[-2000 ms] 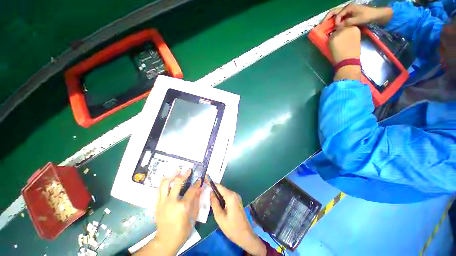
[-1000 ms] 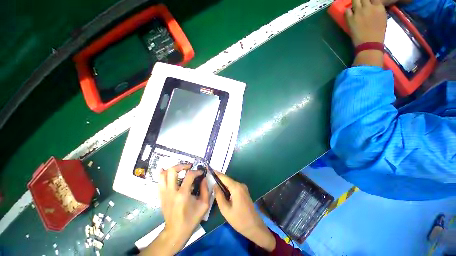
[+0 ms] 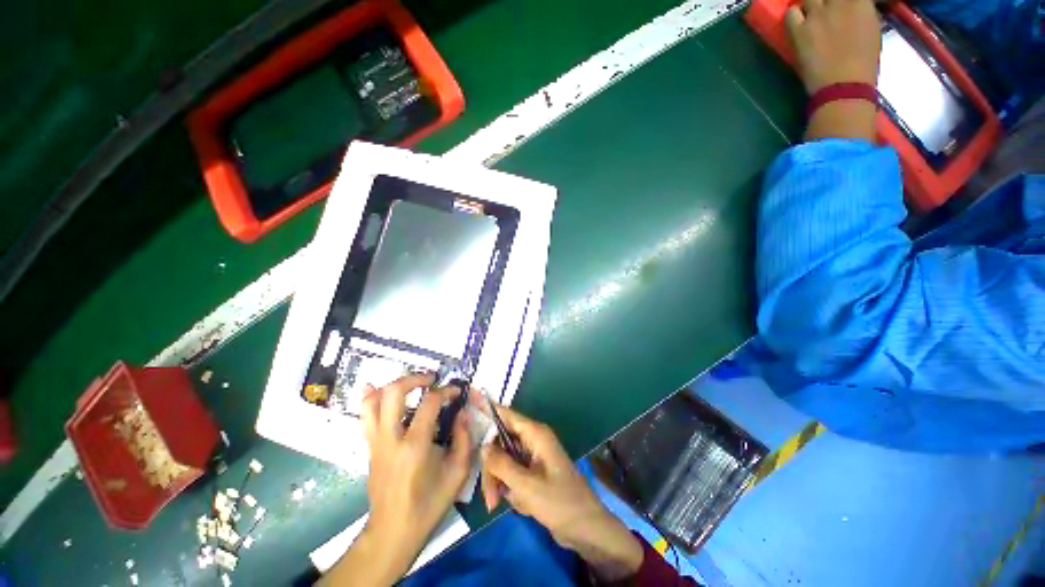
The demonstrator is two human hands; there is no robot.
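An open tablet unit (image 3: 430, 281) lies in a white fixture (image 3: 287, 378) on the green bench, its large silver-grey rectangle facing up. My left hand (image 3: 415, 459) is over the circuit board (image 3: 372, 378) at the tablet's near end, its fingertips around a small black part (image 3: 452, 413). My right hand (image 3: 539, 476) is just right of it, over the fixture's near right corner, and holds a thin dark tweezers-like tool (image 3: 504, 433). The tool's tip is close to the left fingertips. What the tip touches is too small to tell.
A red bin (image 3: 189, 424) with cream pieces stands at left, small pale-ended parts (image 3: 227, 530) beside it. An orange-red fixture (image 3: 218, 189) with a tablet is on the conveyor. At right, a neighbour's blue sleeve (image 3: 825, 264) and hand (image 3: 842, 52) reach another orange-red fixture (image 3: 963, 166).
My right hand has shifted slightly down and its tool has drawn back from the board. My left hand stays at the board. The conveyor's orange-red fixture has moved up and right in view.
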